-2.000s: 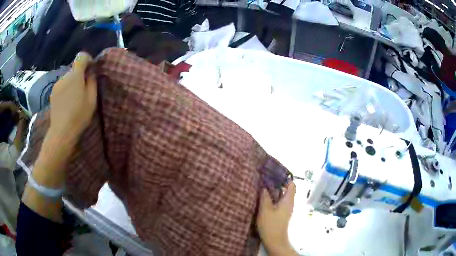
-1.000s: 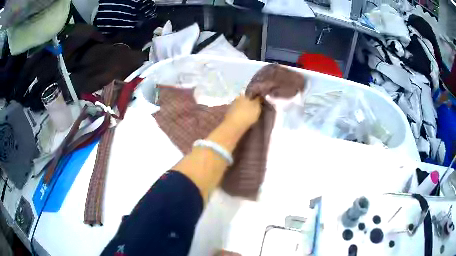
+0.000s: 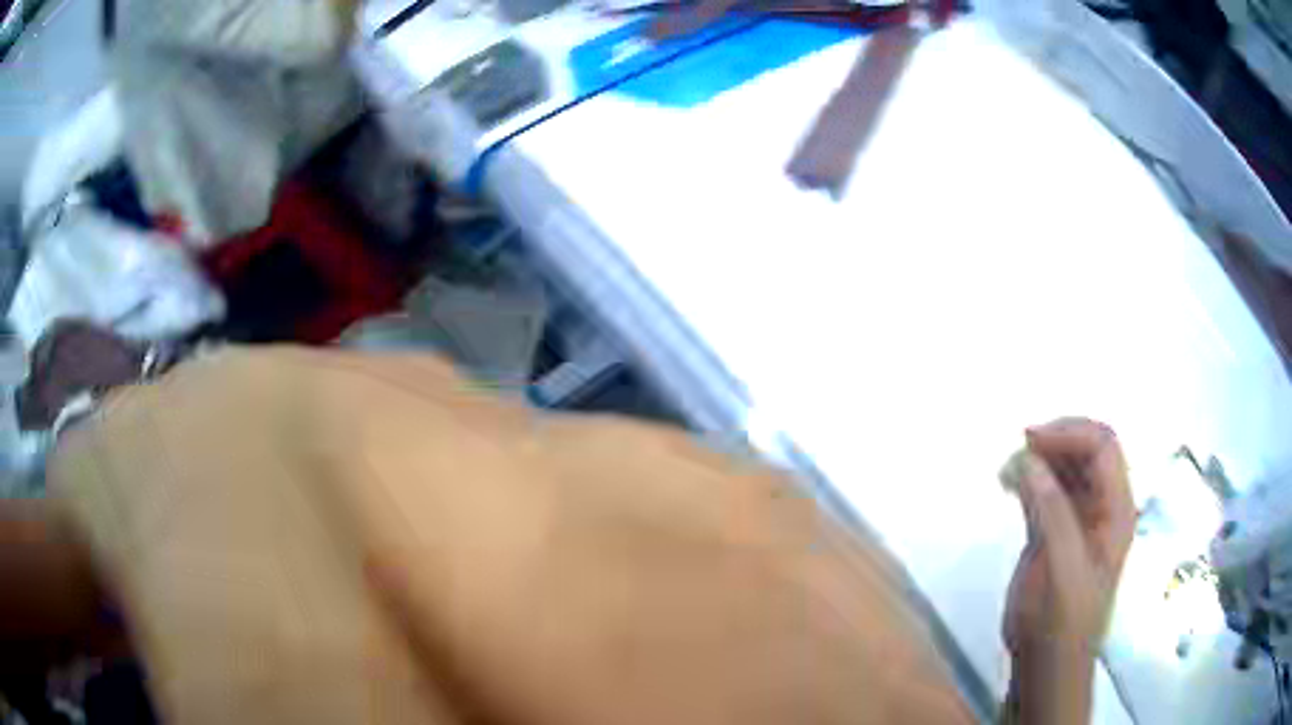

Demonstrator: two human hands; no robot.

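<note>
My left hand (image 3: 468, 524) is a large, blurred, skin-coloured shape close to the camera across the bottom left. Its fingers cannot be made out. My right hand (image 3: 1070, 531) is over the white table (image 3: 765, 298) at the right, fingers curled; a small pale spot at the fingertips is too blurred to name. The plaid fabric strips (image 3: 857, 113) lie on the table at the top. A brown cloth piece with a white edge (image 3: 85, 375) shows at the far left, beyond my left hand.
Part of the sewing machine (image 3: 1261, 567) shows at the right edge. A blue flat item (image 3: 680, 60) lies at the table's top left. White and grey cloth (image 3: 234, 128) and red cloth (image 3: 319, 262) are beyond the table's left edge. The tub rim (image 3: 1190, 99) curves at the top right.
The view has swung down and left. The plaid panel is no longer in my left hand over the tub. My left hand is now close at the bottom left, and my right hand shows at the right.
</note>
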